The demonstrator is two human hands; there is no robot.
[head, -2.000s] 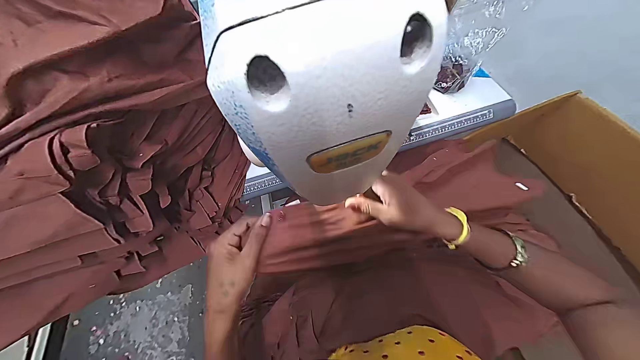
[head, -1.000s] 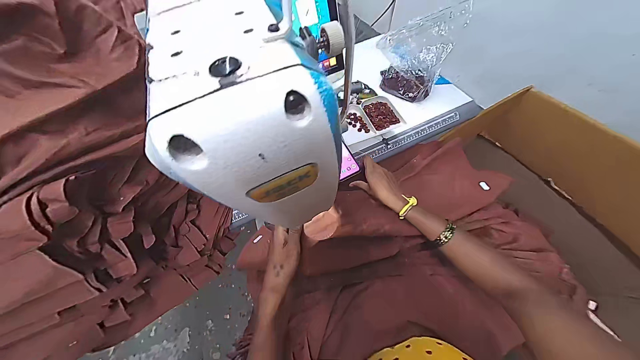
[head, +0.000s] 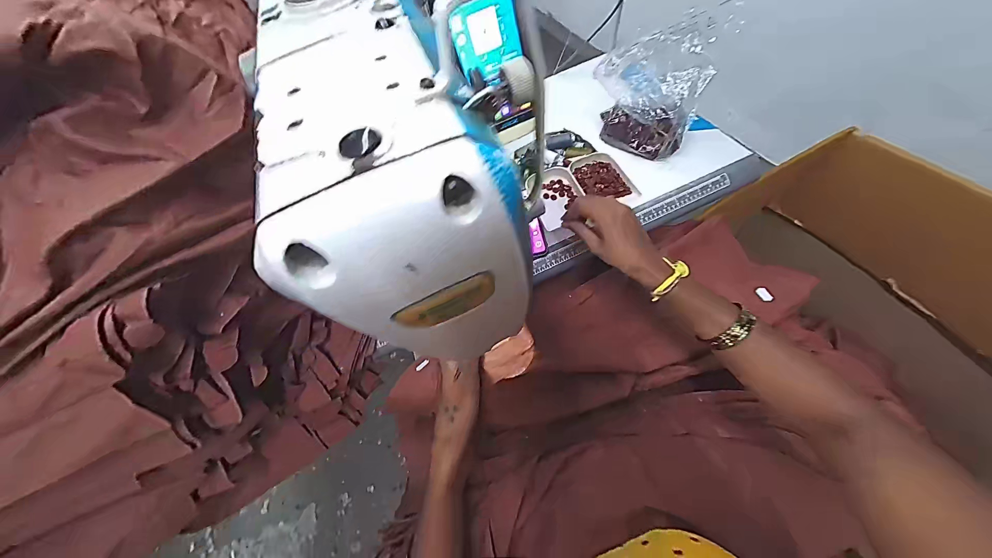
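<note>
The white Jack sewing machine head (head: 387, 256) fills the upper middle. Beneath its front end is my left hand (head: 459, 391), on reddish-brown fabric (head: 612, 325); the machine hides its fingers. A lit patch of fabric shows beside it. My right hand (head: 608, 232) is over the near edge of a small tray of dark red buttons (head: 559, 194), thumb and fingertips close together; whether a button is between them cannot be told. A second tray of small red-brown pieces (head: 603, 178) adjoins it. My right wrist wears a yellow band and a patterned bracelet.
Piled brown fabric (head: 101, 294) covers the left side. A cardboard box (head: 899, 225) stands at right. On the white machine table (head: 717, 155) lie a clear plastic bag with dark contents (head: 651, 128) and a ruler strip (head: 686, 198). A lit control screen (head: 487, 35) is behind the machine.
My right hand has left the fabric near the machine and reached forward to the button tray. My left hand has moved under the machine head. The view has shifted, showing more of the table.
</note>
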